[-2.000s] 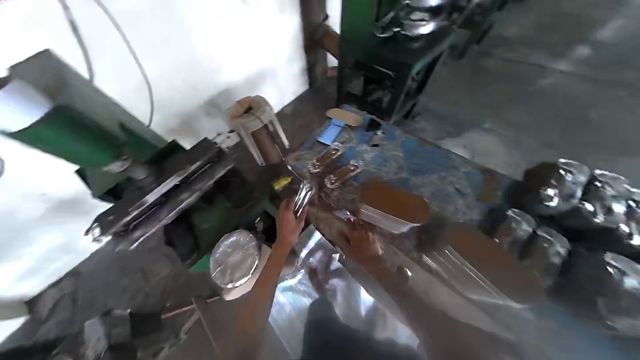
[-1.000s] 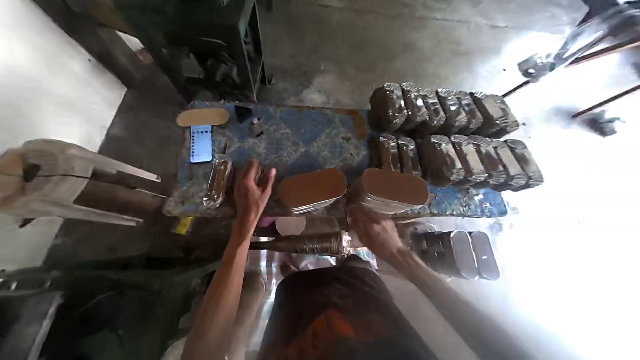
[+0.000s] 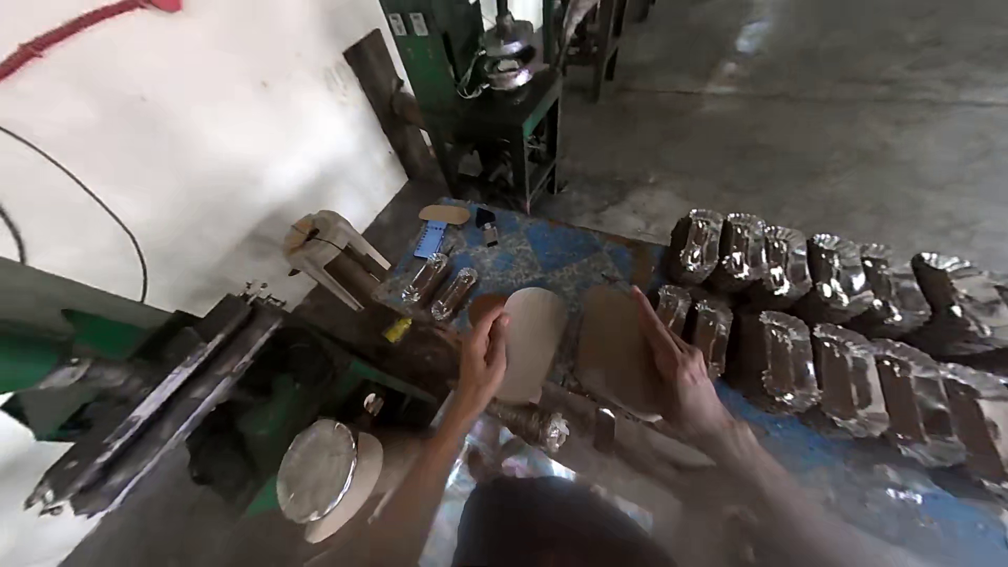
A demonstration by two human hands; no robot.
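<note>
My left hand (image 3: 484,358) grips the left edge of an oval cardboard lid (image 3: 531,342), which may be a stack, tilted up over the near side of the blue worn table (image 3: 543,244). My right hand (image 3: 681,366) lies along the right side of a second oval cardboard piece (image 3: 618,350); whether its fingers close on it is hard to tell. Two small foil trays (image 3: 441,287) rest left of the lids. A brown rounded piece (image 3: 487,309) shows behind my left fingers. Nearer to me lies a roll-shaped thing (image 3: 531,424) with a shiny end.
Rows of stacked foil containers (image 3: 787,354) stand along the right. At the table's far left are a phone (image 3: 430,239), an oval card (image 3: 445,214) and a small dark object (image 3: 487,227). A plastic stool (image 3: 335,252), green machines (image 3: 504,102) and a round foil-topped stack (image 3: 316,471) surround the table.
The view has swung. The oval pieces lay flat on the table a second ago; the left one is now tilted up in my left hand. My right hand has moved up beside the other.
</note>
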